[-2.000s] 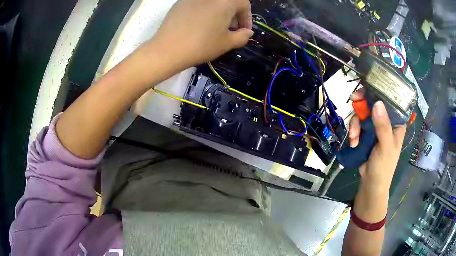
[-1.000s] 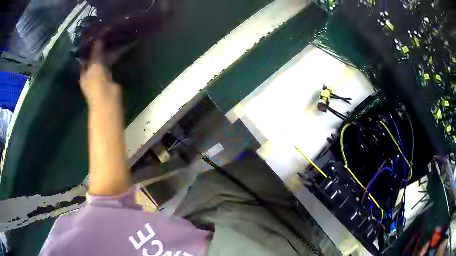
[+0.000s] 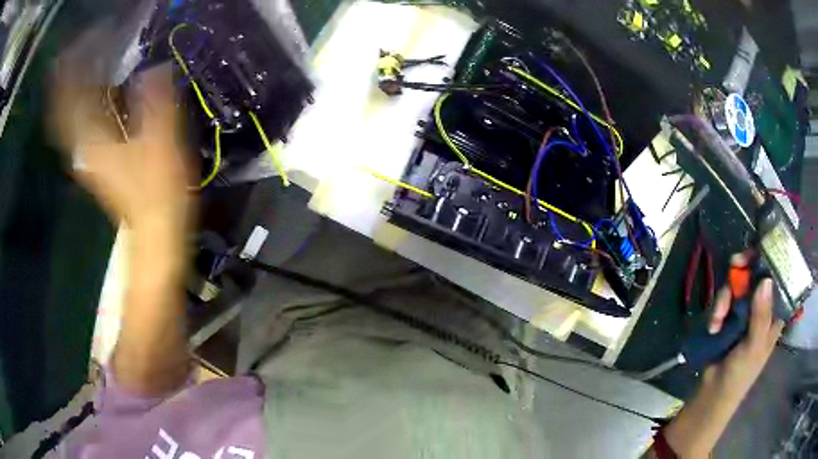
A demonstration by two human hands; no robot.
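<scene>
A black plastic housing (image 3: 502, 229) with yellow, blue and brown wires lies on a white board. A small circuit board (image 3: 632, 255) with a blue component sits at its lower right corner. A yellow-and-black part (image 3: 390, 72) on black leads lies at the housing's upper left. My right hand (image 3: 749, 332) holds the soldering gun (image 3: 782, 251) by its blue handle, right of the housing. My left hand (image 3: 126, 134) is blurred at the left, over or beside a second black housing (image 3: 242, 99); whether it grips this is unclear.
Red-handled pliers (image 3: 700, 273) lie on the dark green mat, left of the gun. A solder reel (image 3: 739, 120) and a pile of small yellow-and-black parts (image 3: 664, 27) are at the upper right. A black coiled cord (image 3: 430, 330) crosses the lap. Clear plastic shows at the upper left.
The view has swung back rightward after turning left. My left hand, over the housing two seconds ago, is now at the second housing. The gun has moved right, away from the first housing.
</scene>
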